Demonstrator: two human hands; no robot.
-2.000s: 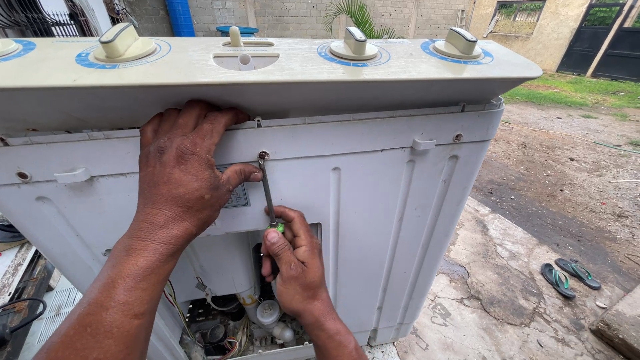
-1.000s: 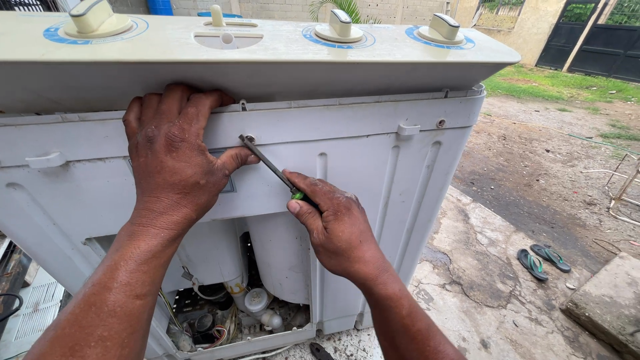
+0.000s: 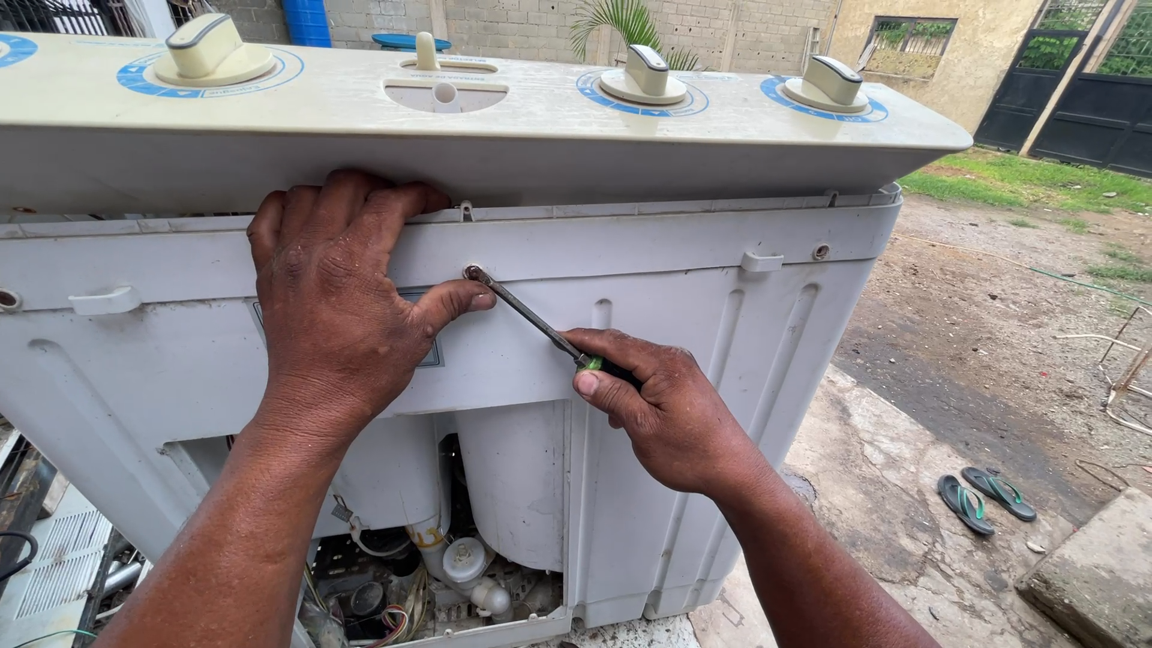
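A white twin-tub washing machine stands with its back panel towards me. Its cream control panel has several dials and a raised lower edge. My left hand lies against the back, fingers tucked under that edge and thumb pointing at a screw hole. In my right hand is a screwdriver with a dark and green handle, its shaft slanting up left to the hole. Whether a screw sits there is hard to tell. Below, an opening shows a white tub, a drain fitting and wires.
Dark flip-flops lie on cracked concrete at the right, near a concrete block. A white slotted panel is at the lower left. Behind are a block wall, a blue barrel and a dark gate.
Two seconds ago the screwdriver stood nearly upright below the hole; its handle has swung to the right with my right hand. My left hand keeps its place on the machine. The view has shifted somewhat.
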